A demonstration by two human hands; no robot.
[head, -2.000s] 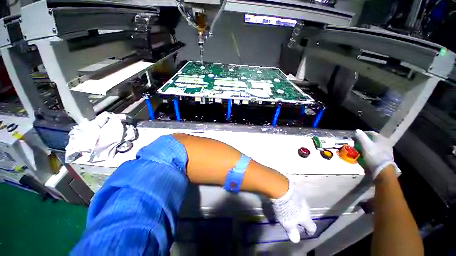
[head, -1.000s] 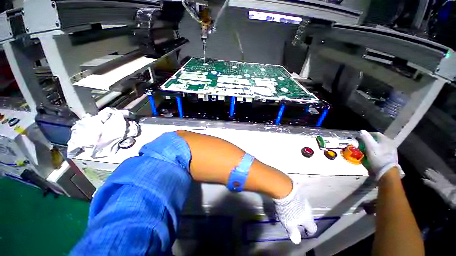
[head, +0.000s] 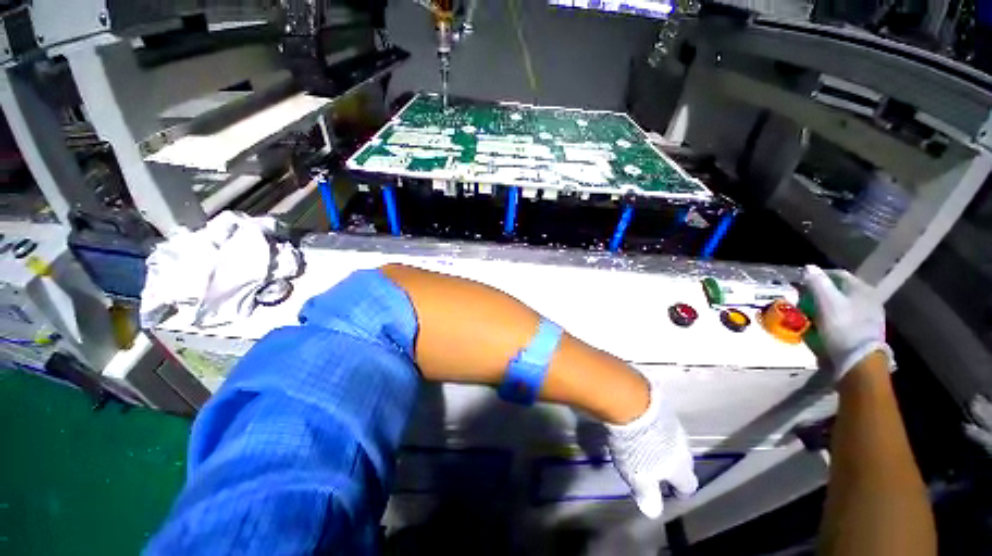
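Observation:
A green circuit board (head: 522,147) with pale patches lies flat on blue posts (head: 511,212) inside the machine. A thin nozzle (head: 444,65) hangs over its back left part. My left hand (head: 653,462), white-gloved, hangs in front of the white ledge (head: 490,277), fingers down and somewhat apart, holding nothing visible. My right hand (head: 848,320), white-gloved, rests at the ledge's right end, beside the red-orange emergency stop button (head: 784,321). Something green shows partly behind its fingers; whether it is gripped is hidden.
A crumpled white cloth heap (head: 218,272) lies on the ledge's left end. A red button (head: 682,314), a yellow-black button (head: 735,319) and a small green item (head: 713,291) are left of the emergency stop. Pale frame posts (head: 131,141) stand on both sides. A blurred whitish shape is at the right edge.
The view has shifted, so the board and nozzle sit higher in the picture and the buttons farther right. Both hands keep nearly the same poses.

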